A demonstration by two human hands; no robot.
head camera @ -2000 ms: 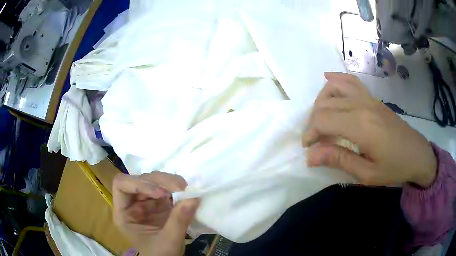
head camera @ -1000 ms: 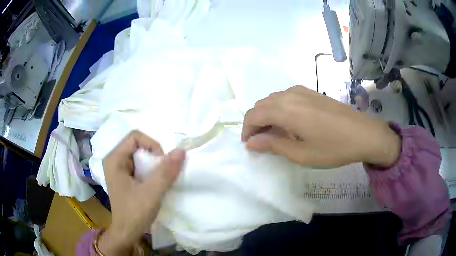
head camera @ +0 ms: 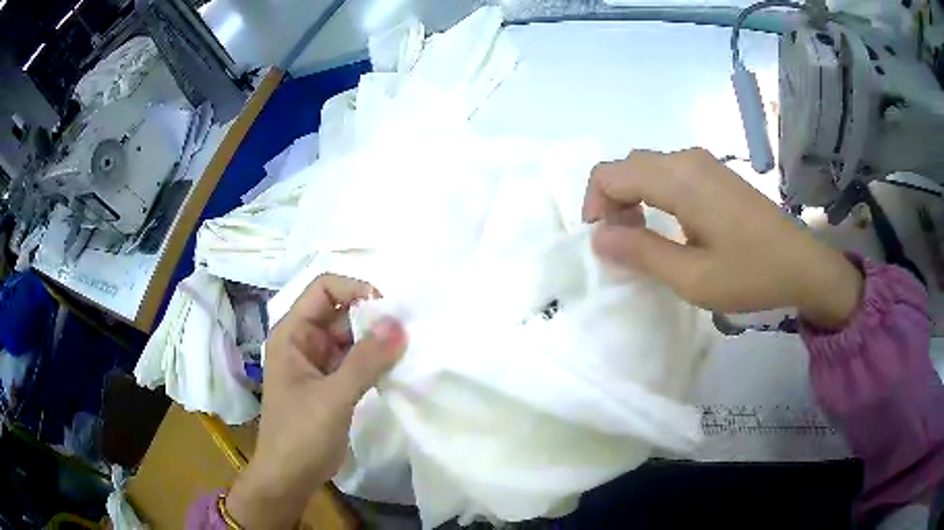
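Observation:
A white cloth garment piece (head camera: 518, 383) is held up over the near edge of the white machine table. My left hand (head camera: 326, 357) pinches its edge between thumb and fingers at the left. My right hand (head camera: 694, 233) pinches the cloth at the upper right, thumb against fingers. The cloth hangs in loose folds between and below both hands. A small dark mark shows on the cloth between the hands; I cannot tell what it is. More white cloth lies heaped behind and to the left.
The sewing machine head (head camera: 844, 114) stands at the upper right. Printed ruler marks (head camera: 766, 419) lie along the near table edge. White strips (head camera: 197, 357) hang at the left. Another machine (head camera: 109, 160) stands at the far left. A brown board (head camera: 186, 476) is at the lower left.
My right hand has moved up and right with the cloth, spreading it between the hands. My left hand keeps its pinch. The camera view has shifted, showing more of the table's back.

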